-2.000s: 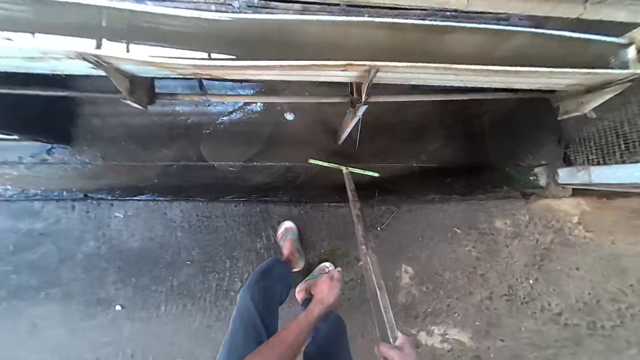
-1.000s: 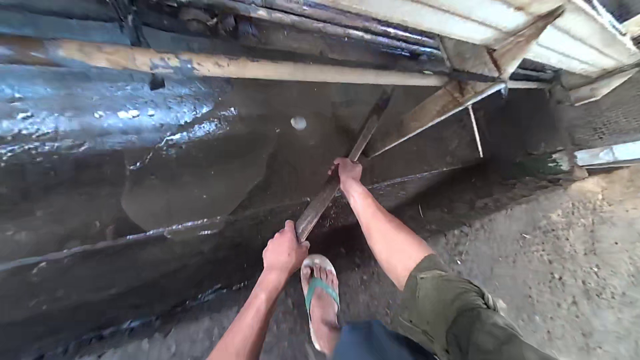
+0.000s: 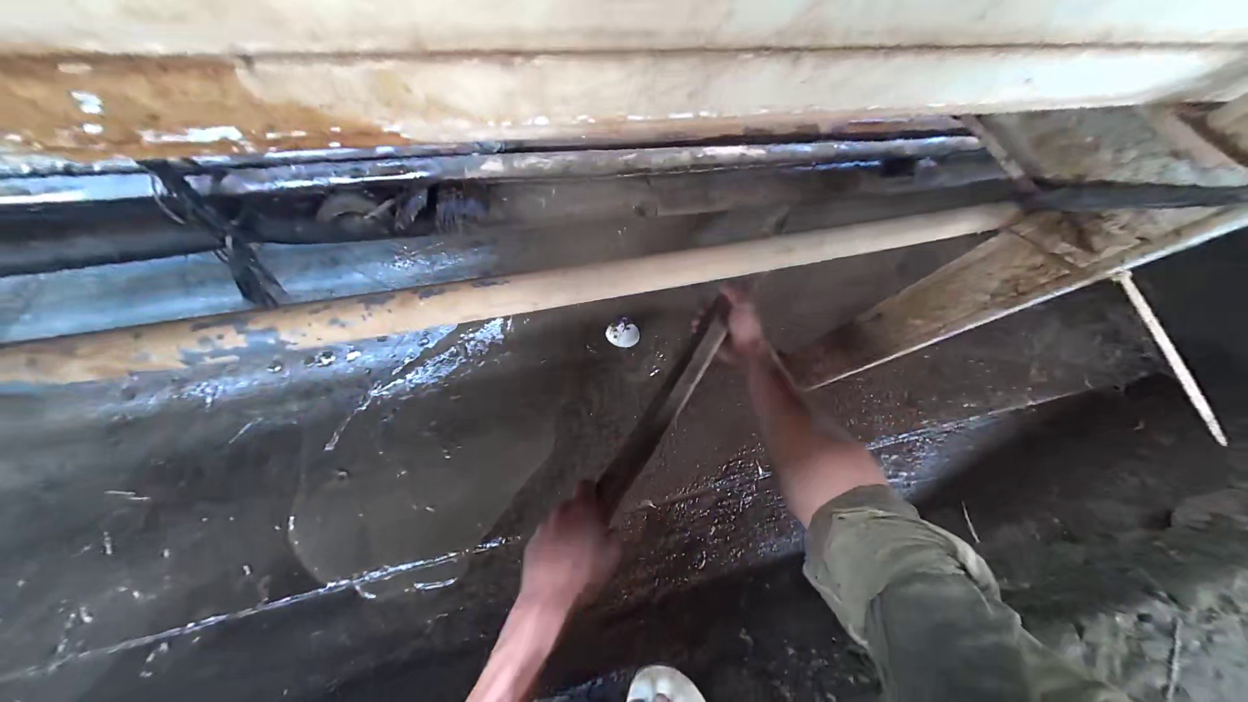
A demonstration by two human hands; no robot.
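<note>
A wooden pole, dark and wet, runs slantwise between my two hands over the wet concrete floor. My left hand is closed round its lower, nearer end. My right hand grips it farther up, just below a yellowish horizontal pipe. Past my right hand the far end of the pole is hidden, so what it bears cannot be told. A small white round thing lies on the wet floor to the left of my right hand.
A pale beam crosses the top of the view. A slanting wooden brace comes down on the right, with a thin rod hanging beside it. Dark cables cross at the upper left. Part of a sandalled foot shows at the bottom.
Both hands hold the pole low over the wet floor; two seconds ago one hand held its end and the other was off it. The view has moved closer to the pipe.
</note>
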